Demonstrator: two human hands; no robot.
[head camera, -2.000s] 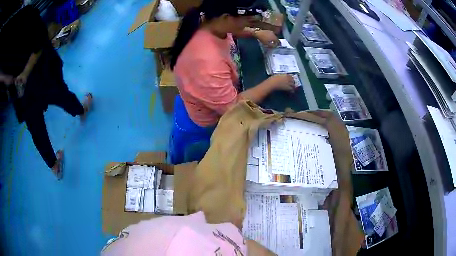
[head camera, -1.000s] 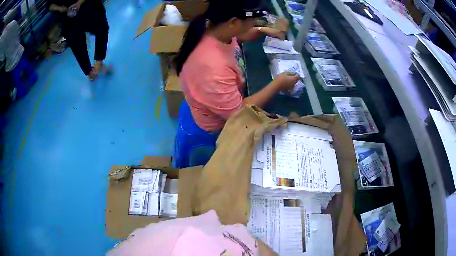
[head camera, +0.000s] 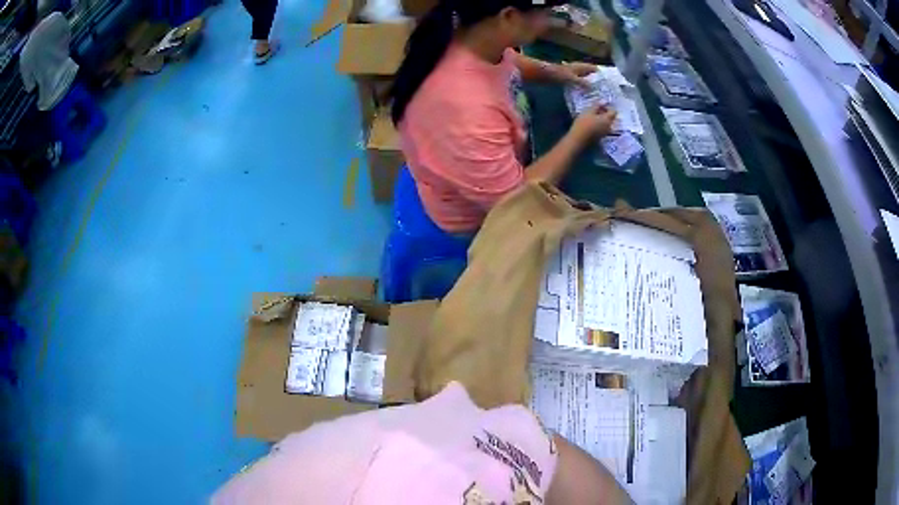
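Nearest in front of me is a carton stack (head camera: 631, 286) of many thin white layers, with printed text and a brown-orange colour bar uppermost. A second, lower stack (head camera: 582, 424) lies nearer to me. Torn brown kraft wrapping paper (head camera: 493, 286) stands around both. My pink sleeve (head camera: 434, 454) and part of a bare arm show at the bottom edge. Neither of my hands is in the picture; what they hold cannot be seen.
Blister trays (head camera: 774, 335) lie along the green belt (head camera: 675, 187) at the right, beside a white shelf (head camera: 818, 148). A co-worker in a coral top (head camera: 463, 138) handles printed papers. An open corrugated box (head camera: 261, 370) with small white packs stands on the blue floor (head camera: 177, 266).
The view has shifted left, so the stacks sit further right. The walking person has moved up and mostly out of view. The co-worker now has both hands at the papers.
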